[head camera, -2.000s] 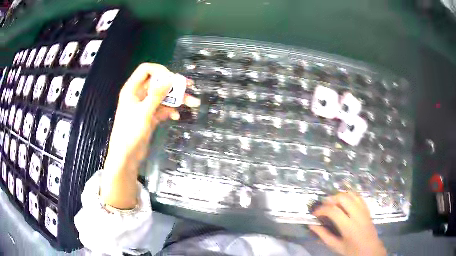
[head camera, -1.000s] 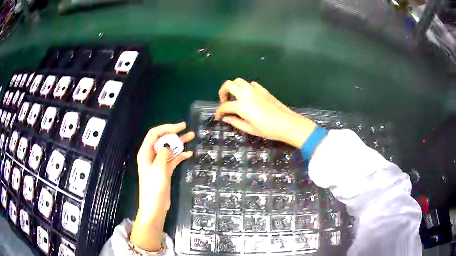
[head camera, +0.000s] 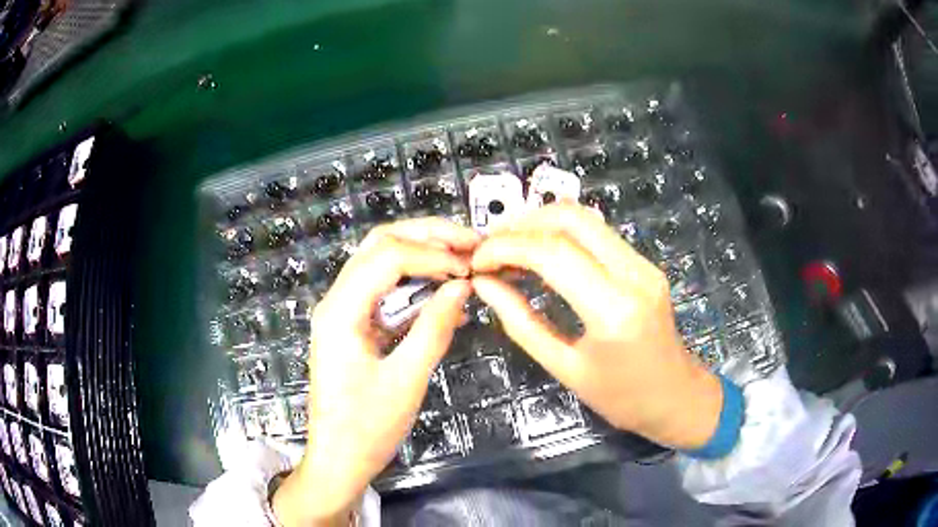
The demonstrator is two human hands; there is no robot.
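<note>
My left hand (head camera: 375, 329) is raised over the clear blister tray (head camera: 211, 309) and holds a white housing (head camera: 404, 302), partly hidden in the palm and tilted. My right hand (head camera: 591, 309), with a blue band on the wrist, meets it fingertip to fingertip. The right thumb and index finger pinch at the same spot; whether they hold a small part is too small and hidden to tell. Two white housings lie on the clear tray just beyond the fingers, one at the centre (head camera: 498, 196) and one beside it (head camera: 555, 183). Black parts sit in the tray pockets.
Stacked black trays (head camera: 108, 340) with white housings in their pockets stand at the left. A dark fixture (head camera: 849, 309) with a red button (head camera: 823, 280) and round metallic pieces is at the right. The green mat (head camera: 411, 62) lies behind the clear tray.
My right hand has moved from the clear tray's far left corner to meet my left hand. My left hand has moved over the tray. The view has shifted right, and housings on the tray show again.
</note>
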